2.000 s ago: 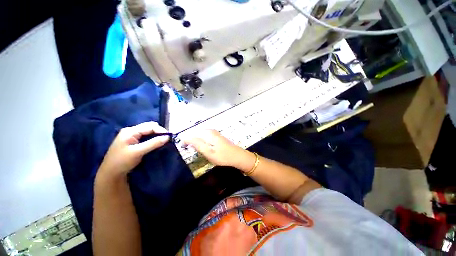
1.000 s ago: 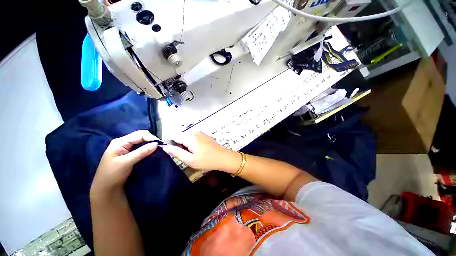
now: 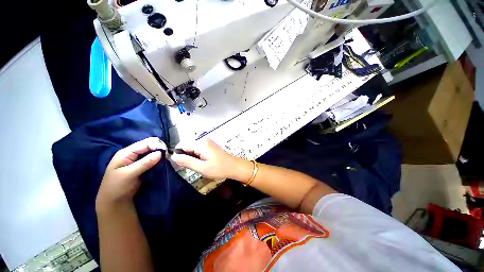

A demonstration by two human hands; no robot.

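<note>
A navy garment piece lies over the left end of the sewing machine table and hangs down toward my lap. My left hand pinches its edge between thumb and fingers. My right hand pinches the same edge just to the right, the fingertips of both hands nearly touching. The held edge is in front of the needle area of the white sewing machine. The blue piece by the presser foot shows behind my hands. What lies between my fingertips is too small to tell.
Black-handled scissors rest by the machine head. A paper ticket hangs on it. Dark trims lie to the right. A light-blue plastic piece hangs at the head's left end. Navy pieces are heaped below the table's edge; a cardboard box stands right.
The machine has shifted left in view since the first frame. Both hands keep pinching the edge; my right fingers have closed in beside my left ones.
</note>
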